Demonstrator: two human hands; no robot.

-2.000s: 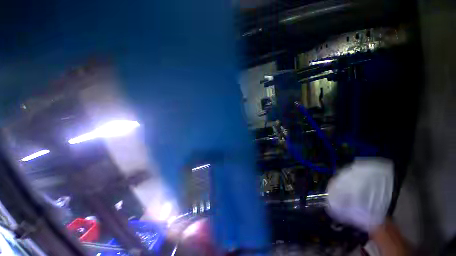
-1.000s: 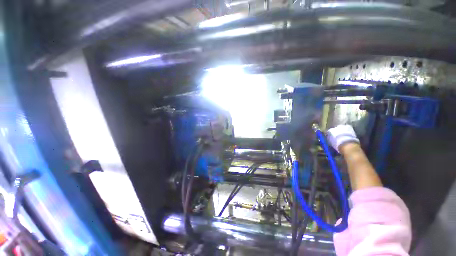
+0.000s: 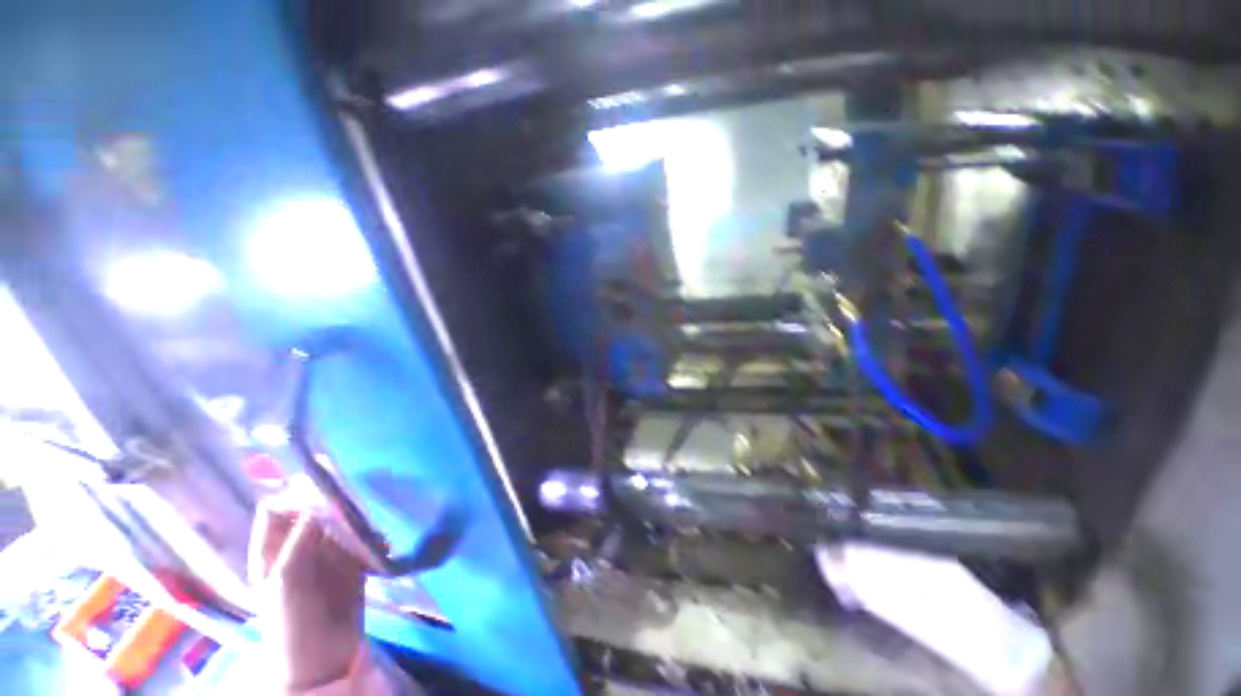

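Note:
The large blue machine door (image 3: 470, 544) stands at the left of the opening, with a dark bent door handle (image 3: 302, 408) on it. My bare left hand (image 3: 310, 578) is closed round the handle's lower left part. My right hand (image 3: 939, 619), in a white glove, is low in front of the opening, below the thick shiny bar. It is blurred, and its fingers and anything in them cannot be made out. The metal mould (image 3: 871, 204) lies deep in the machine, with bright blue hoses (image 3: 973, 388) looping beside it.
A thick shiny tie bar (image 3: 762, 506) crosses the lower opening. A blue bracket (image 3: 1062, 408) hangs at the right. An orange-red bin (image 3: 123, 632) with dark contents stands at the lower left. Strong glare covers the far left.
The right hand has come down and out from beside the mould. The view has swung left, bringing the blue door and my left hand on its handle into view.

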